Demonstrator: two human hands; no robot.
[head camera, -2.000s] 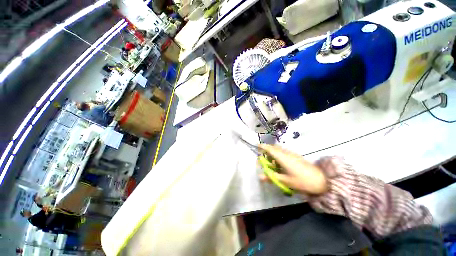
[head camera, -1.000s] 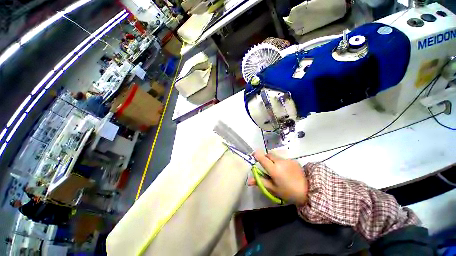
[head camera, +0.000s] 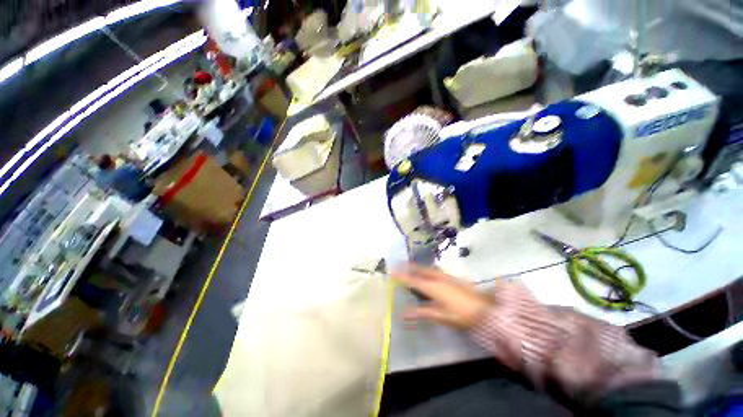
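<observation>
The beige bag body (head camera: 314, 342) lies over the table's left front part, its yellow binding tape (head camera: 387, 342) running down its right edge. A small grey end piece (head camera: 371, 266) shows at its top. My right hand (head camera: 444, 297) is blurred, fingers spread, at the top of the yellow edge; it appears to hold nothing. The green-handled scissors (head camera: 607, 277) lie on the table to the right of my right hand. My left hand is not in view.
The sewing machine (head camera: 505, 167) with blue cover stands behind my right hand, the small fan (head camera: 414, 134) behind its head. A beige bag (head camera: 305, 148) sits on a stand beyond the table. A brown carton (head camera: 198, 191) stands across the yellow floor line.
The scissors have left my right hand and now lie on the table at the right. The bag body has turned, so its yellow edge runs nearly upright. The view has shifted.
</observation>
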